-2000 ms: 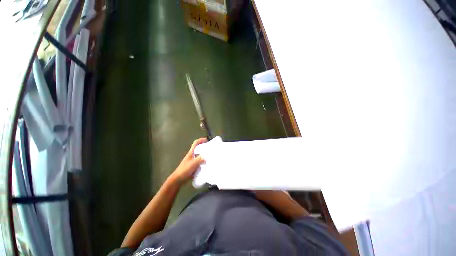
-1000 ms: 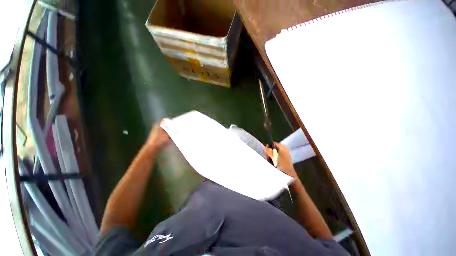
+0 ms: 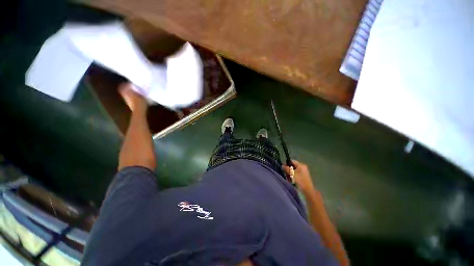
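Note:
A loose white paper offcut (image 3: pixel 182 78), bent and blurred, is spread over the open brown scrap box (image 3: pixel 195 117) at the upper left. My left hand (image 3: pixel 133 97) is at the paper's lower edge, over the box. It is blurred, so I cannot tell whether its fingers still grip the paper. My right hand (image 3: pixel 300 174) is closed around the pale-wrapped handle of long dark shears (image 3: pixel 279 130), low at my right side. The blades point up and away from me.
The brown wooden table (image 3: pixel 270 39) crosses the top. White paper (image 3: pixel 421 78) lies on its right part, with striped fabric (image 3: pixel 363 39) showing at the edge. My shoes stand on the green floor. Rolls and a rack are at the lower left.
I have turned toward the box. The white paper has moved from in front of my body to over the box. My right hand has left the paper and keeps the shears.

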